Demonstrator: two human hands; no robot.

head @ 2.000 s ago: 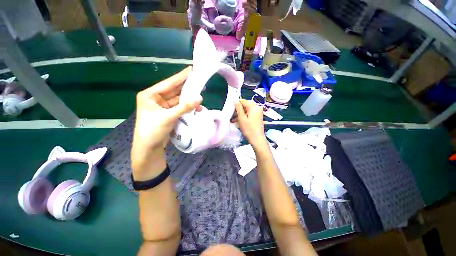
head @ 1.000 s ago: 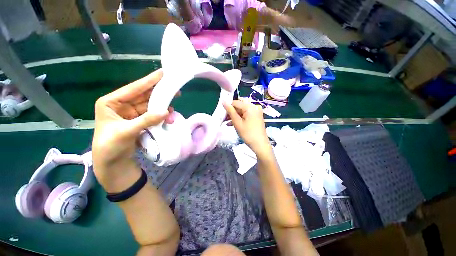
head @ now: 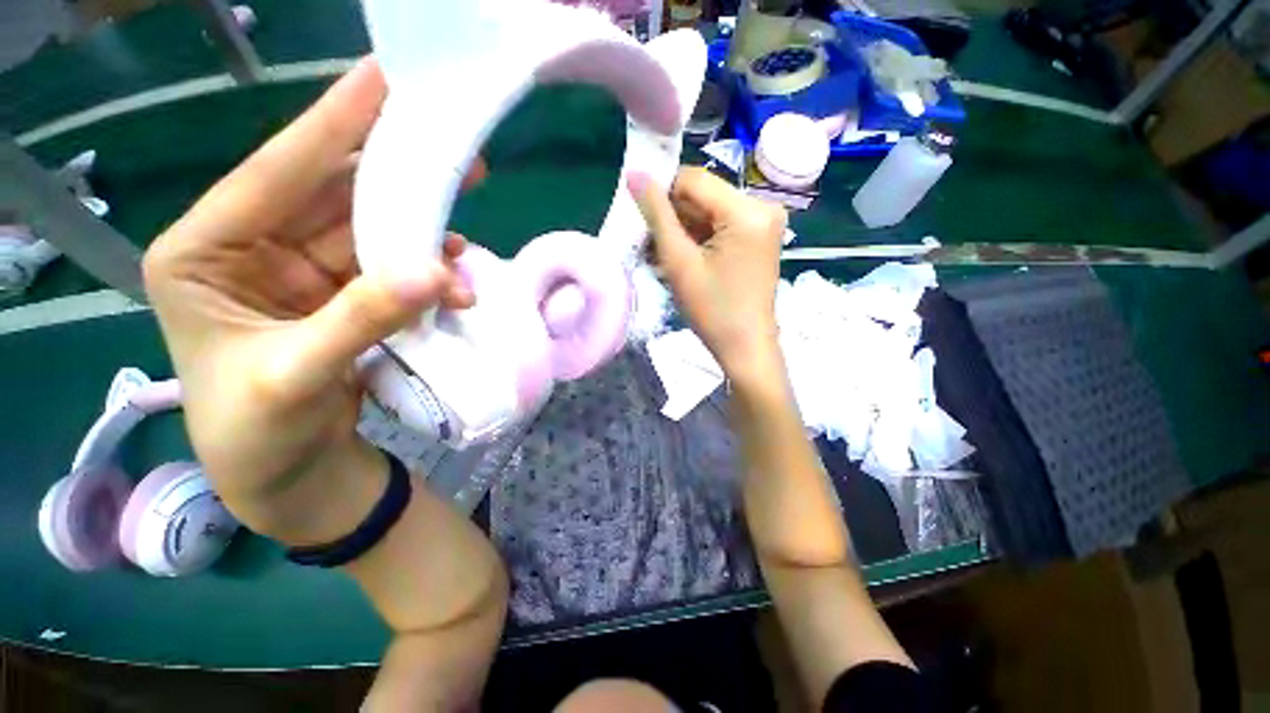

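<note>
White and pink cat-ear headphones (head: 407,167) are held up above the bench, close to the camera, the left ear cut off by the top edge. My left hand (head: 286,300) grips the headband and cup on the left side. My right hand (head: 717,251) pinches the right arm of the headband with thumb and fingers. A pink ear cushion (head: 582,304) faces inward. The grey mat in clear plastic (head: 613,508) lies below. A second cat-ear headset (head: 174,518) rests on the green bench at the left.
Crumpled white cloths (head: 871,362) lie right of my right forearm. Grey foam sheets (head: 1079,404) are further right. Behind are a blue tray (head: 866,105), a tape roll (head: 787,70), a round white jar (head: 793,148) and a solvent bottle (head: 901,181).
The held headphones and my left hand have moved left and closer to the camera, so they look larger. The view has tilted down, and the coworker opposite is almost out of frame.
</note>
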